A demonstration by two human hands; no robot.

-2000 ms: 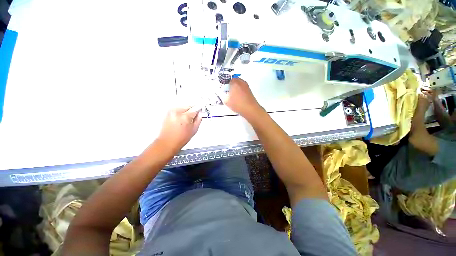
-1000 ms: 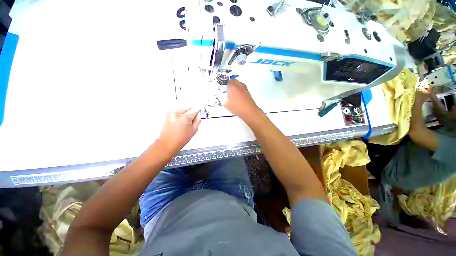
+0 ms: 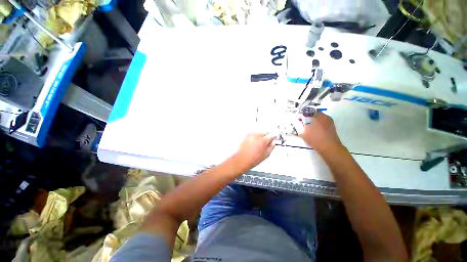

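The white JACK sewing machine head (image 3: 376, 105) stands right of centre with its needle end above my hands. My left hand (image 3: 257, 149) rests on the white bed with its fingertips at a small silver metal piece (image 3: 280, 136) in front of the needle area. My right hand (image 3: 318, 132) is bent in close under the needle end, right of that piece. Glare and blur hide what the fingertips of either hand grip. The presser foot area (image 3: 293, 108) is partly washed out by glare.
Black-handled scissors (image 3: 278, 55) and a black handle (image 3: 263, 77) lie beyond the needle end. A green-handled tool (image 3: 431, 161) lies beside the parts tray (image 3: 455, 171) at right. Another machine (image 3: 56, 97) stands at far left. Yellow fabric (image 3: 146, 202) is heaped below the table.
The view has swung left, so the table, machine and hands appear further right and the left machine shows. My hands keep nearly the same place at the needle area.
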